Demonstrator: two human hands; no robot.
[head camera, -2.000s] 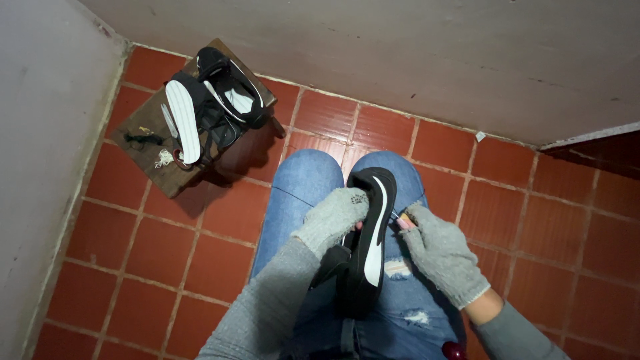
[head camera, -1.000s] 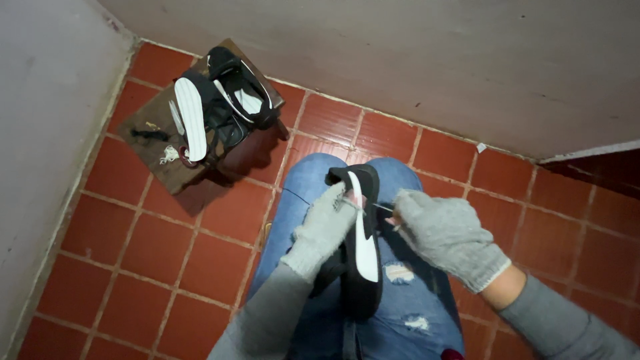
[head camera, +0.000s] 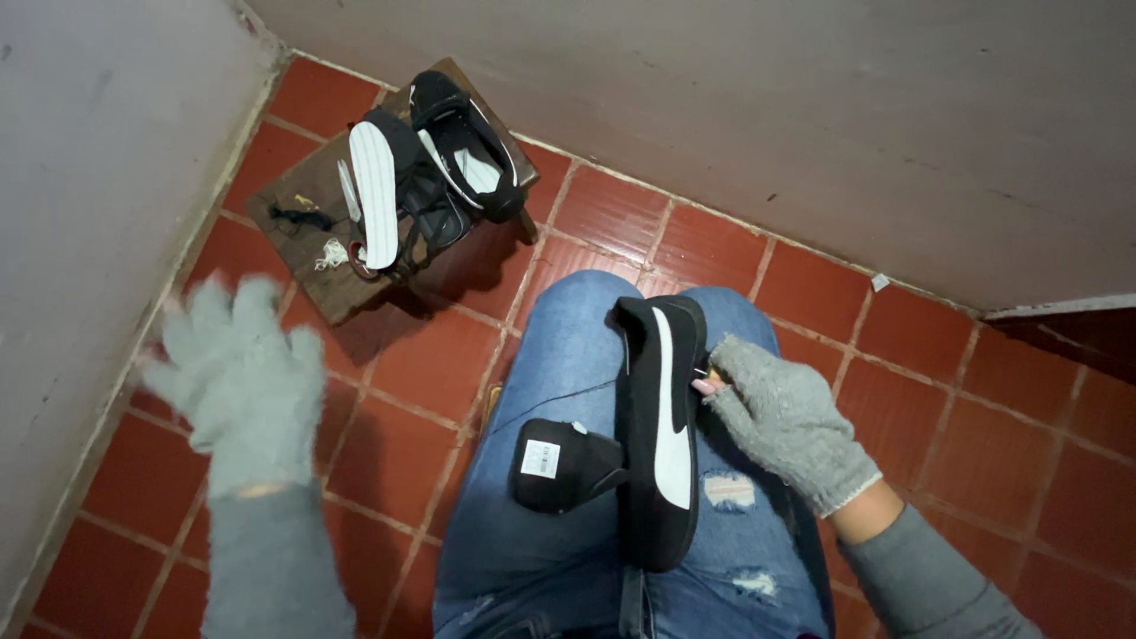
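Note:
A black shoe upper piece with a white side stripe (head camera: 672, 417) lies across my lap on the blue jeans. Its black tongue (head camera: 566, 466), bearing a white printed label, spreads out to the left. A dark thread (head camera: 559, 396) runs from the shoe over the left thigh. My right hand (head camera: 781, 408), in a grey fingertip-less glove, pinches a thin metal tool or needle (head camera: 701, 371) at the shoe's right edge; its far end is hidden. Away to the left, my left hand (head camera: 244, 382), also gloved, is spread in the air over the floor, blurred and holding nothing.
A low wooden stool (head camera: 328, 297) stands at the upper left. On it are a black shoe (head camera: 470, 155), a white sole (head camera: 374, 195), scissors (head camera: 349, 191), a bundle of white thread (head camera: 332, 256) and a dark tangle of thread (head camera: 302, 217). Walls border the tiled floor.
My left hand has let go of the shoe and moved far to the left, its fingers now spread. The tongue and its label have come into view. My right hand remains beside the shoe.

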